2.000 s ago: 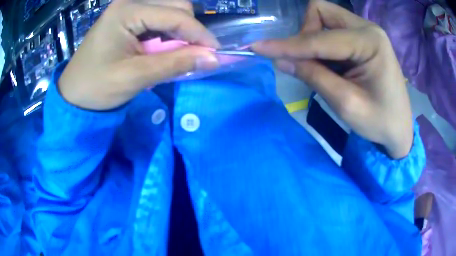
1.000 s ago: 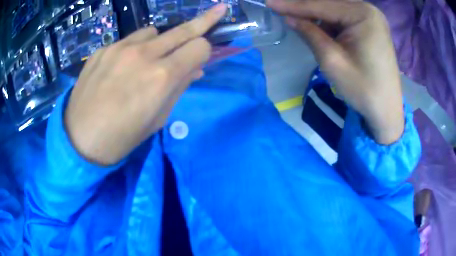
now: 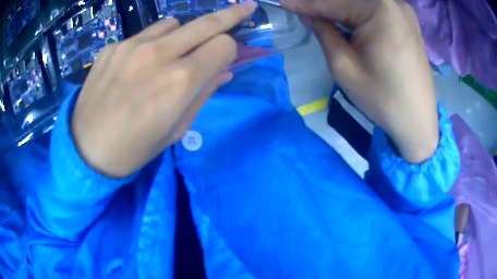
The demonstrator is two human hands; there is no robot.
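Note:
My left hand [image 3: 147, 92] is over the tray's near edge, index finger stretched to a circuit board [image 3: 191, 7] at the top. The pink sheet [image 3: 252, 55] shows under its fingers, held below the palm; most of it is hidden. My right hand [image 3: 376, 65] is at the upper right, thumb and index finger pinched on the tweezers [image 3: 271, 2], of which only a short bright length shows at the top edge. The tip and any small piece are not clear.
The clear blister tray [image 3: 49, 64] holds several boards, such as one at the left [image 3: 87, 41]. A person's purple sleeve [image 3: 458, 32] is at the right. Grey floor with a yellow line [image 3: 312, 107] and a dark object [image 3: 349, 122] lie below my right hand.
From two seconds ago, my hands have parted: the left turned palm down with its index finger on the board, the right moved up with the tweezers. Over the last second both barely moved.

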